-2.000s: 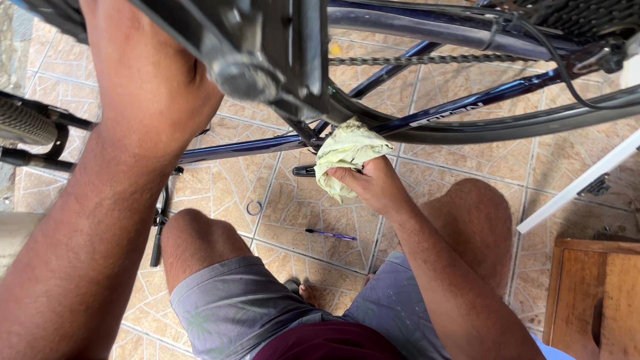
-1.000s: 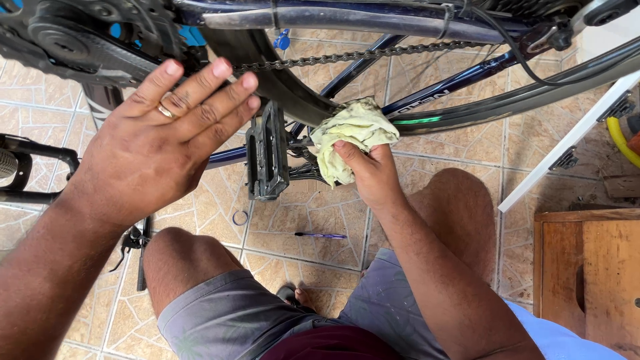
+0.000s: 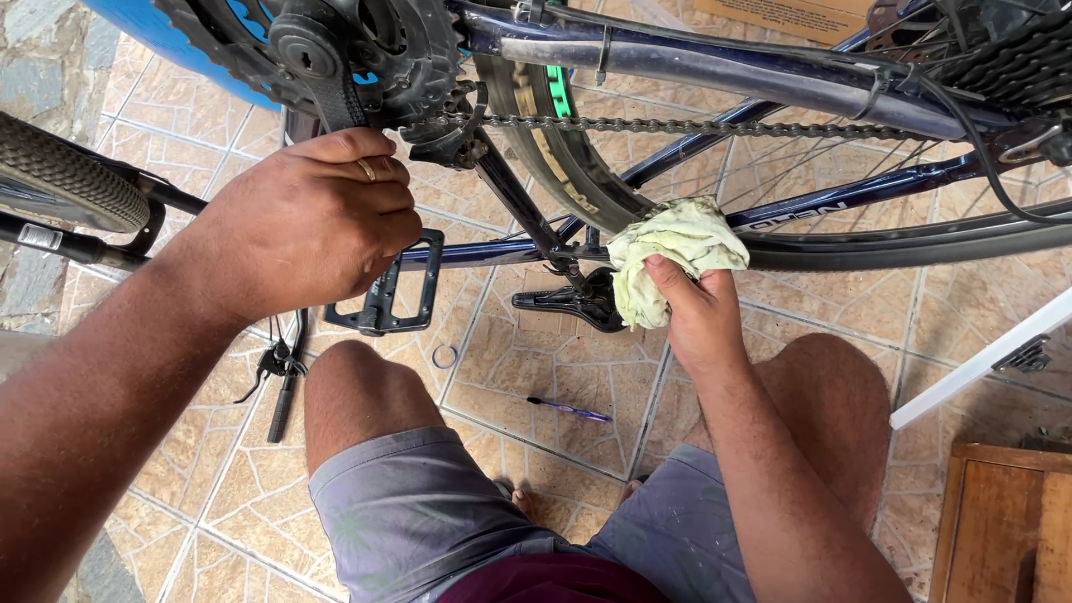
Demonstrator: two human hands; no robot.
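Note:
My left hand [image 3: 314, 222] is closed around the lower end of the crank arm [image 3: 327, 75], just above the flat bicycle pedal [image 3: 387, 289]. My right hand [image 3: 695, 310] grips a crumpled, stained pale-yellow cloth [image 3: 674, 251] beside the rear tyre [image 3: 804, 251], under the bicycle chain [image 3: 695, 127]. The chain runs from the chainrings [image 3: 385, 50] at upper left to the cassette [image 3: 1017, 59] at upper right. The blue frame of the bicycle stands upside down or raised in front of me; its exact support is hidden. A black saddle [image 3: 578, 303] shows low behind the cloth.
On the tiled floor lie a purple toothbrush [image 3: 571, 409] and a small ring-shaped item [image 3: 445, 357]. A handlebar grip [image 3: 283, 410] and another knobby tyre [image 3: 71, 176] are at left. At right are a white bar [image 3: 984, 356] and a wooden cabinet [image 3: 997, 528].
My left hand, spread open beside the pedal one second ago, is now closed at the crank arm. The crank and pedal have turned. My right hand still holds the cloth.

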